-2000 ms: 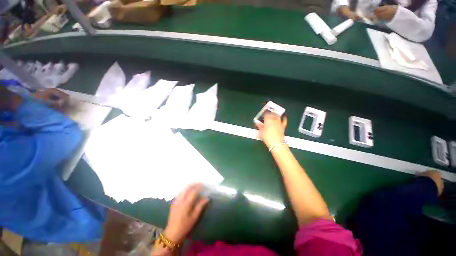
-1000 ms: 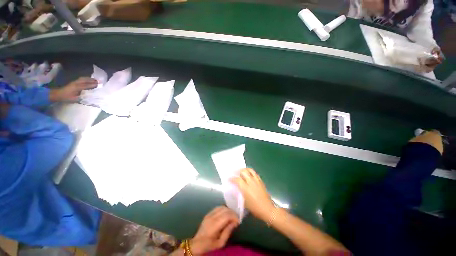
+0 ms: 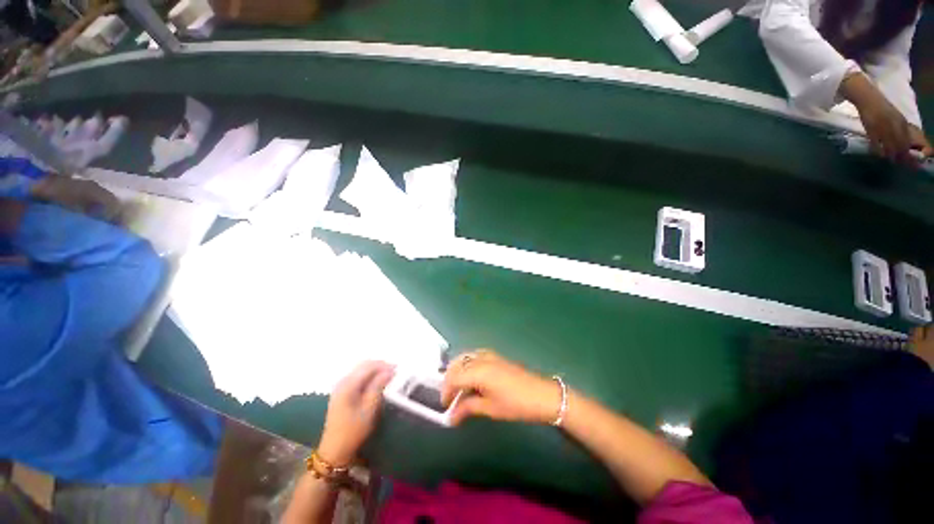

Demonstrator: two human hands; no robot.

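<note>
A white device with a dark window (image 3: 422, 397) is tilted just above the lower right corner of the sheet stack. My right hand (image 3: 497, 389) grips its right end. My left hand (image 3: 355, 404) is at its left end, fingers bent; whether they hold the device or a sheet edge cannot be told. The bright white stack of wrapping sheets (image 3: 307, 317) lies left of my hands, its lower edge jagged. Several wrapped units stand along the pale strip behind the stack, the rightmost (image 3: 432, 205) with its corners up.
Three white devices lie on the green lane, one (image 3: 680, 241) nearer and two at far right. A person in blue (image 3: 77, 338) is at left with a pale board. A dark sleeve (image 3: 819, 420) is at right. White rolls (image 3: 681, 36) and a person in white are across.
The packet in my hands a second ago is gone from them, and another wrapped unit stands at the row's right end. A device is now between my hands, and one fewer lies nearby.
</note>
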